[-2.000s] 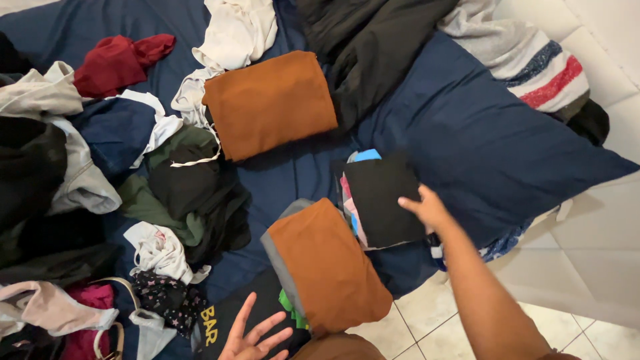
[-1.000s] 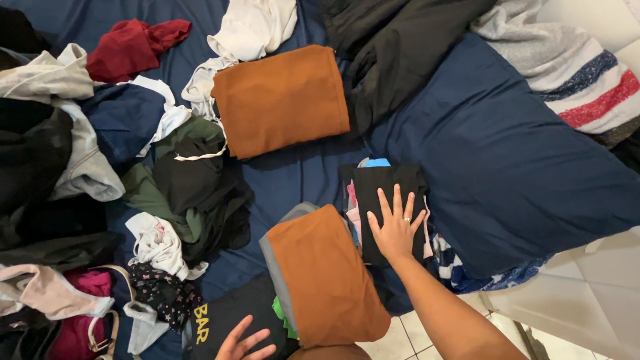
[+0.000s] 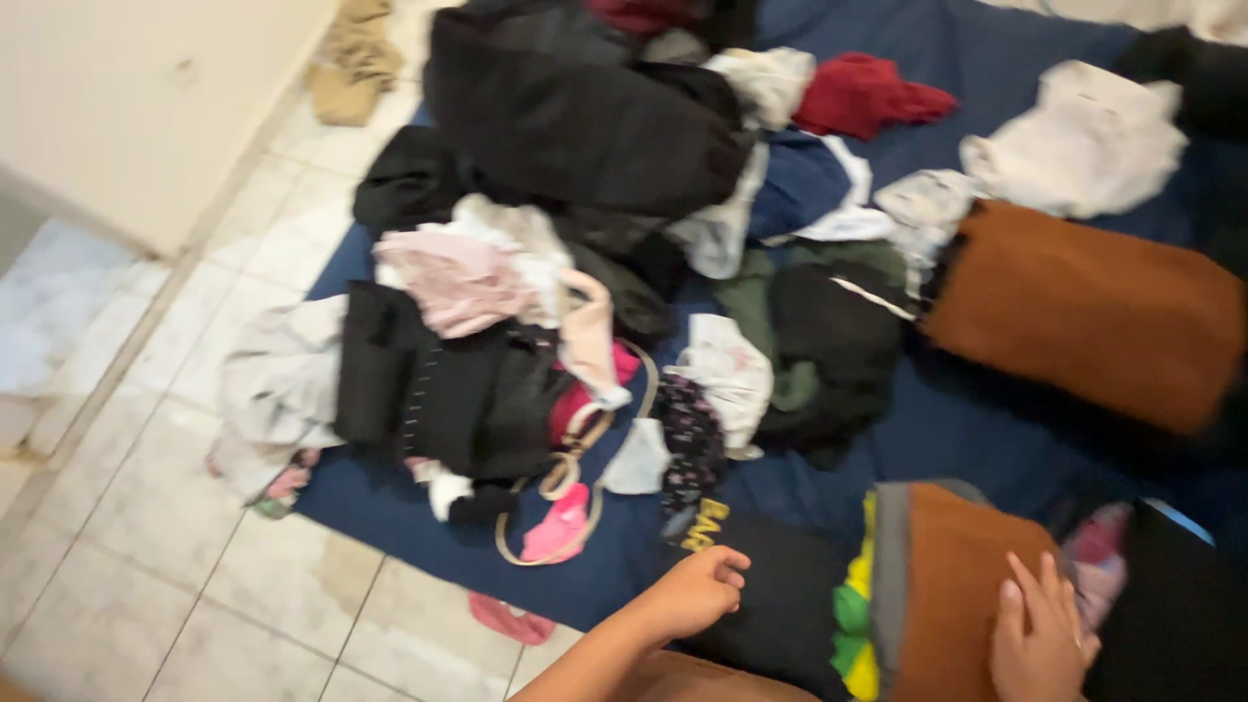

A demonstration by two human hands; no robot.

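Low in the head view, my left hand (image 3: pixel 704 588) has its fingers curled over the corner of a folded black garment with yellow lettering (image 3: pixel 780 585); whether it grips the cloth is unclear. My right hand (image 3: pixel 1045 624) lies with fingers spread on a stack topped by folded brown cloth (image 3: pixel 960 585), with grey, yellow and green cloth at its left side. Right of that is a folded black pile (image 3: pixel 1175 604) with pink and blue cloth at its edge. A thicker folded brown cloth (image 3: pixel 1087 317) lies above, at the right.
Loose clothes cover the navy bedding: a large black heap (image 3: pixel 585 127), a red garment (image 3: pixel 868 96), white cloth (image 3: pixel 1082 141), dark green and black clothes (image 3: pixel 829 341) and a bright pink piece (image 3: pixel 558 525). A pink cloth (image 3: pixel 509 618) lies past the bed's edge, by the tiled floor (image 3: pixel 195 546).
The view has swung left. My right hand has moved from the folded black pile to the brown-topped stack. My left hand has gone from spread fingers to curled ones by the lettered black garment.
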